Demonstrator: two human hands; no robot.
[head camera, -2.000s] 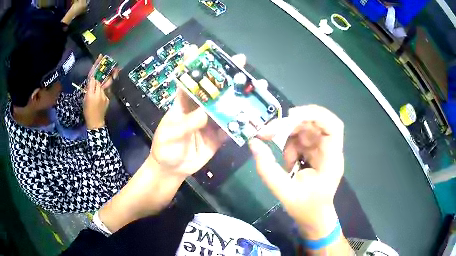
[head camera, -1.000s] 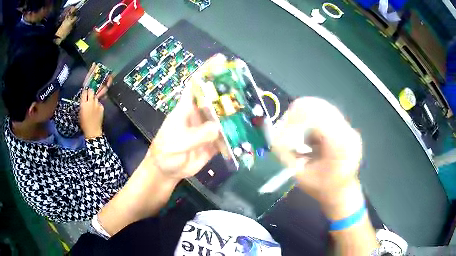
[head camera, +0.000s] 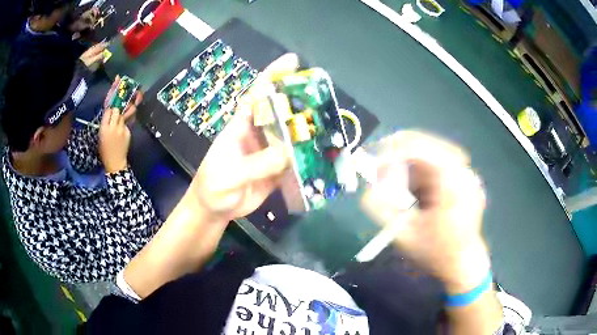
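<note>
My left hand (head camera: 239, 163) grips a green power supply board (head camera: 315, 157) with silver-white metal edges, held up over the bench with its parts facing me. A yellow-wrapped transformer (head camera: 302, 127) shows on it. My right hand (head camera: 425, 196) is blurred, close to the right side of the board's lower half. It holds a slim pale tool (head camera: 378, 245) that sticks out below the fingers. Something whitish is blurred at its fingertips; I cannot tell what. A cream-yellow tape roll (head camera: 352, 129) shows just right of the board.
Rows of boards (head camera: 209, 88) lie on a black mat (head camera: 245, 42) on the green bench (head camera: 419, 98). A red bin (head camera: 152, 27) stands at the far end. A person in a checked top sits at left, holding a board; another person sits beyond. Another tape roll (head camera: 430, 7) lies top right.
The board has turned more upright in my left hand, and its frame side shows more. My right hand has moved right and away from the board's lower end; the pale tool now points down-left.
</note>
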